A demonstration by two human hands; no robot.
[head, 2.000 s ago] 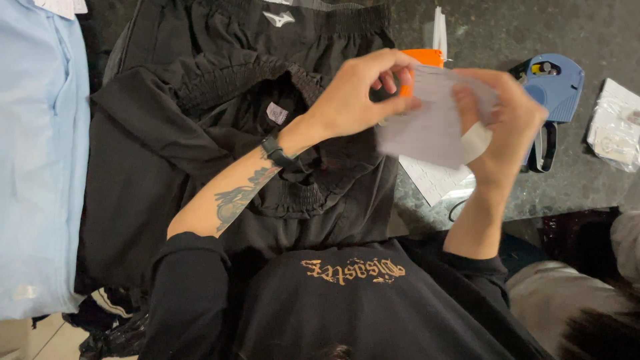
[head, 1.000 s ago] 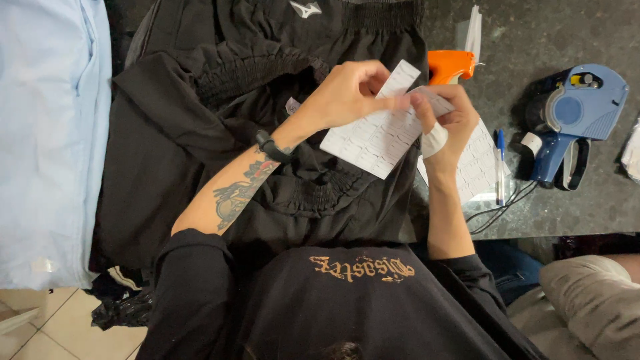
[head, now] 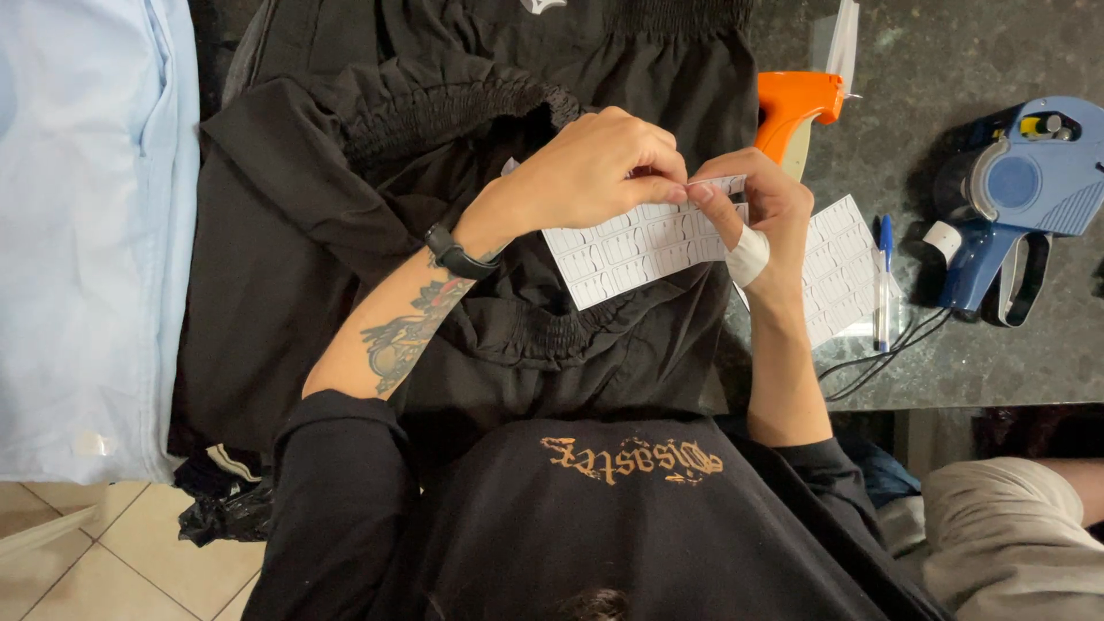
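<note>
My left hand [head: 595, 168] and my right hand [head: 763, 216] pinch the upper edge of a white printed paper sheet [head: 630, 250], their fingertips meeting there. Its face shows rows of small boxes. A narrow strip of paper [head: 733, 183] sticks out between my right thumb and fingers. A white band or piece of tape [head: 748, 257] is on the base of my right thumb. The sheet hangs over a black garment with a gathered elastic waistband [head: 552, 332]. Another printed sheet [head: 832, 272] lies on the counter, partly behind my right wrist.
On the dark stone counter [head: 975, 371] are an orange tagging gun [head: 789, 108], a blue pen [head: 883, 285] and a blue handheld price labeler [head: 1018, 181]. Light blue fabric [head: 78, 241] lies at the left. At lower right, a person's clothed leg [head: 1009, 526] shows beside the counter.
My hands have come together on the sheet's edge; one second ago a strip stood up between them. Two seconds ago the paper was held higher and blurred. The view has shifted.
</note>
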